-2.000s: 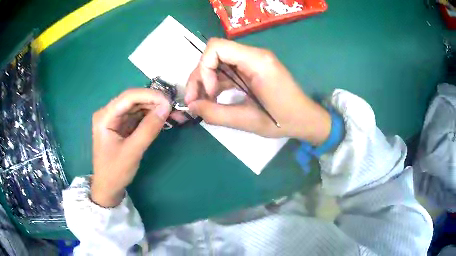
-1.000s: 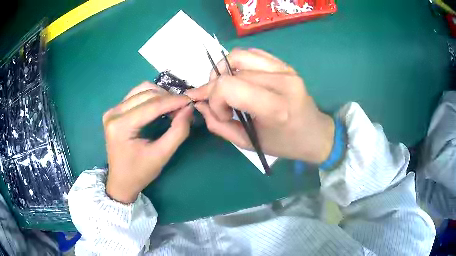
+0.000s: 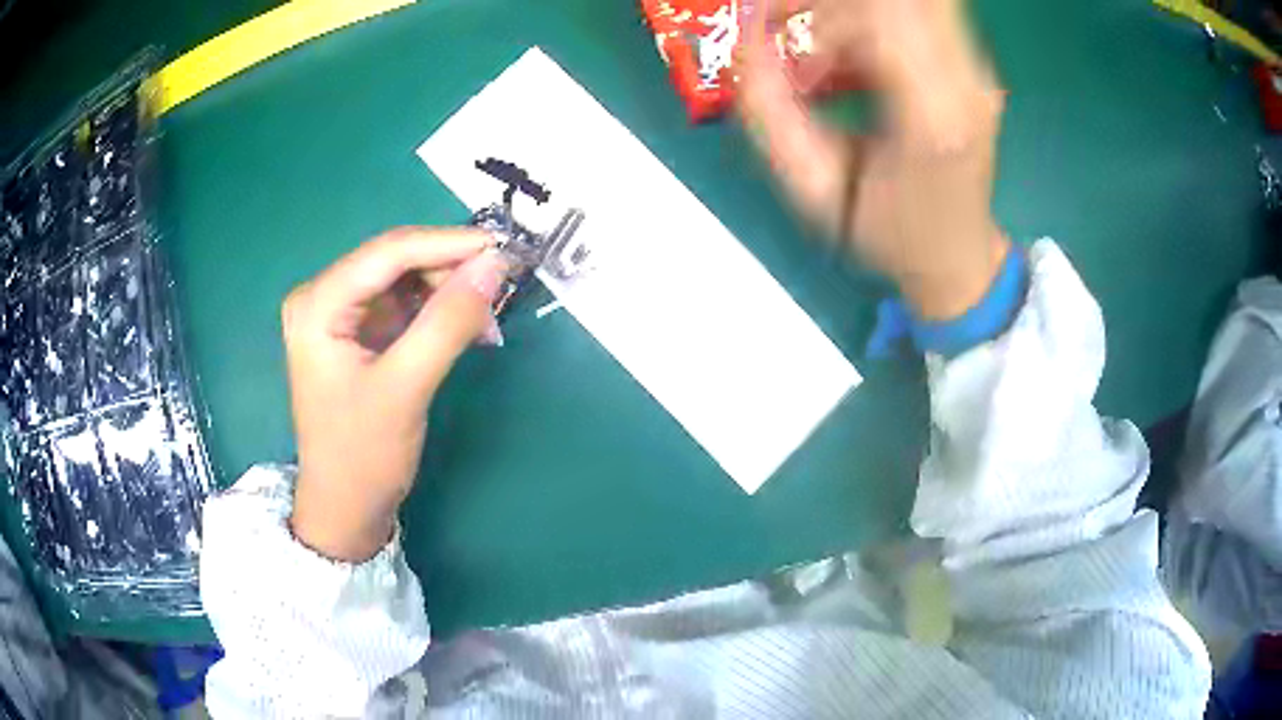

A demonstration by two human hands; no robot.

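My left hand [image 3: 373, 345] pinches a small black and silver electronic part [image 3: 515, 251] between thumb and fingertips, over the left edge of a long white strip [image 3: 689, 310]. A dark piece [image 3: 513, 179] sticks out above the part, over the strip. A tiny white sliver [image 3: 550, 308] shows just below the part. My right hand [image 3: 893, 141] is raised at the front edge of the red bin [image 3: 710, 101] and is blurred. A dark thin shape, probably the tweezers [image 3: 852, 183], shows in it. Its fingertips are too blurred to tell what they hold.
A clear blister tray [image 3: 106, 436] of black and silver parts lies at the left. A yellow strip [image 3: 267, 45] runs along the upper left. The green bench [image 3: 591, 521] lies under the work. Another person's pale sleeve [image 3: 1237, 436] shows at the right edge.
My right hand has left the part and moved up and right to the red bin. My left hand keeps the part. More of the white strip and the part now shows.
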